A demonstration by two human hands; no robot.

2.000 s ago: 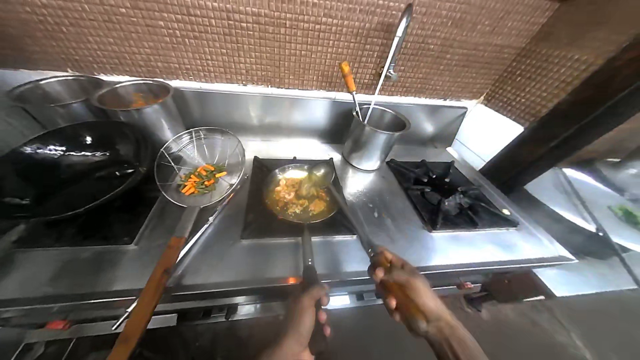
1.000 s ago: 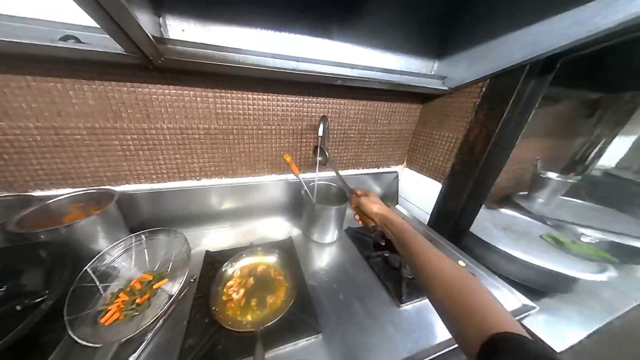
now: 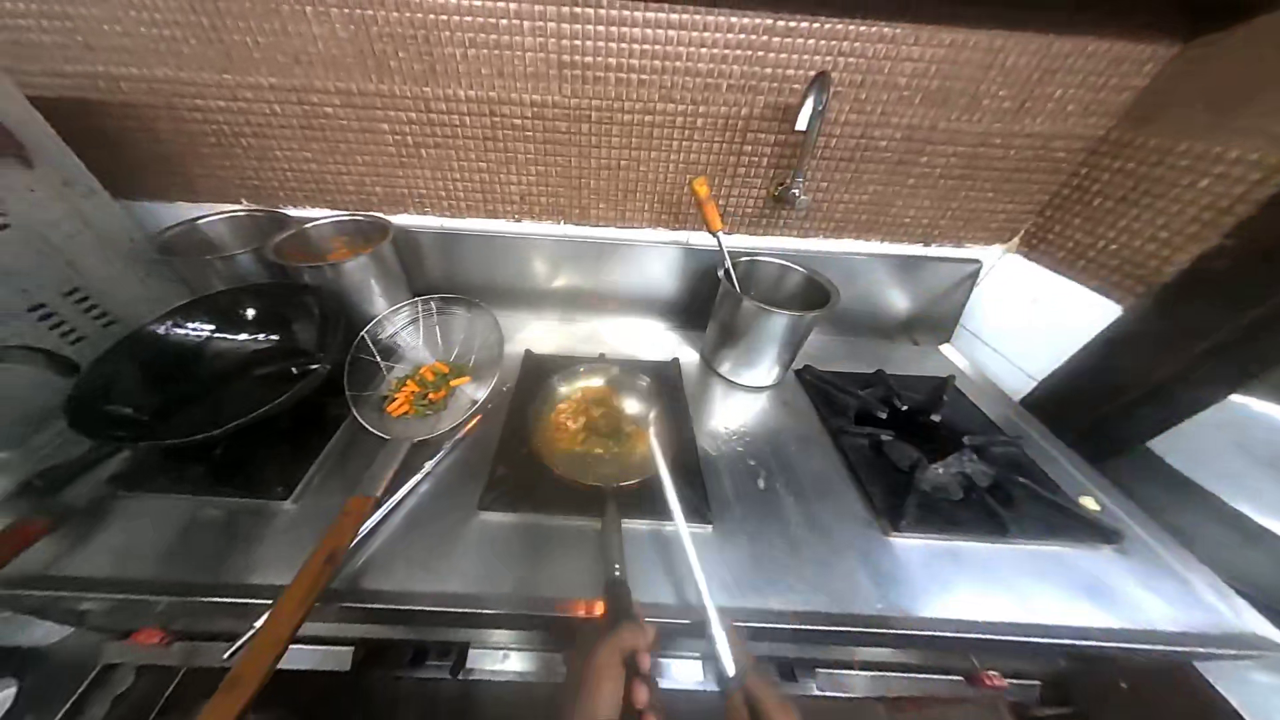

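Note:
A frying pan (image 3: 597,430) with food in yellowish liquid sits on the middle burner. My left hand (image 3: 612,668) grips its dark handle at the counter's front edge. My right hand (image 3: 755,695), blurred at the bottom edge, holds a long metal ladle (image 3: 690,550) whose head rests in the pan's right side. Left of the pan lies a wire skimmer (image 3: 425,366) with a wooden handle, holding cut carrots and green vegetable pieces (image 3: 425,390). A long metal rod (image 3: 400,495) lies beside the skimmer's handle.
A black wok (image 3: 205,360) sits at left, before two steel pots (image 3: 350,265). A steel container (image 3: 757,340) with an orange-handled utensil (image 3: 707,205) stands behind right, near a wall tap (image 3: 805,130). At right is a black burner grate (image 3: 940,450). A red-brown tiled wall rises behind.
My right hand has come back from the steel container, and the ladle's head is now in the pan. My left hand, out of view one second ago, shows on the pan handle. The view has shifted.

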